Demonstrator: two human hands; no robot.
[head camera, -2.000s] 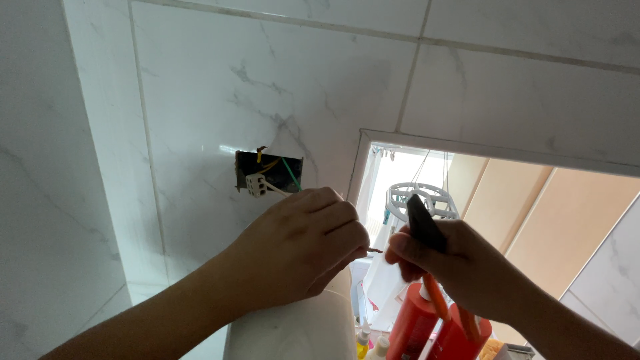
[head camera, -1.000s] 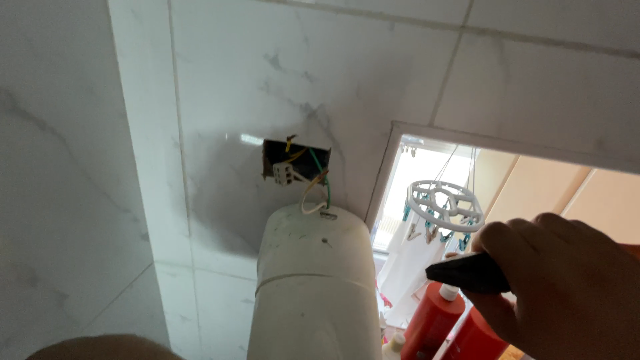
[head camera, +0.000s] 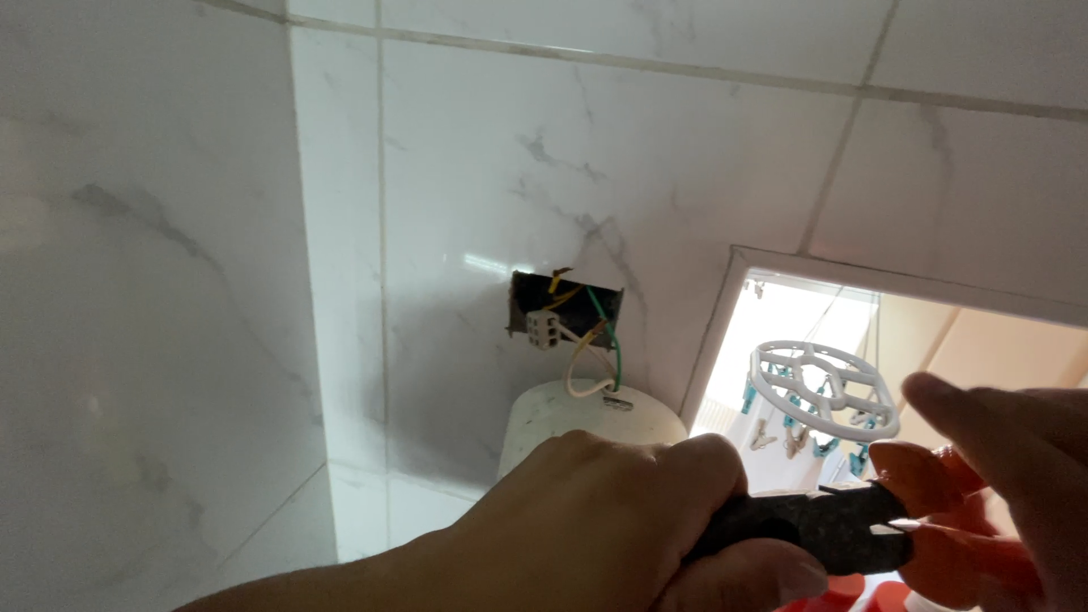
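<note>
Pliers (head camera: 858, 523) with a dark head and orange handles lie across the lower right. My left hand (head camera: 629, 501) grips the dark head, in front of a white cylindrical tank (head camera: 578, 416). At the right edge my right hand (head camera: 1020, 459) is around the orange handles, part of it out of view. Beyond them, a rectangular wall opening (head camera: 565, 306) holds yellow and green wires. A white terminal block (head camera: 544, 330) hangs at its lower left edge. White and green wires run down to the top of the tank.
Marbled tile walls (head camera: 459, 170) meet at a corner on the left. To the right is a framed window opening (head camera: 773, 259), where a round white clothes hanger (head camera: 820, 391) with pegs hangs. Red objects (head camera: 837, 591) show partly behind the hands at the bottom.
My left hand has come back into view from the lower left and taken hold of the pliers' head. The pliers' orange handles now show beside my right hand.
</note>
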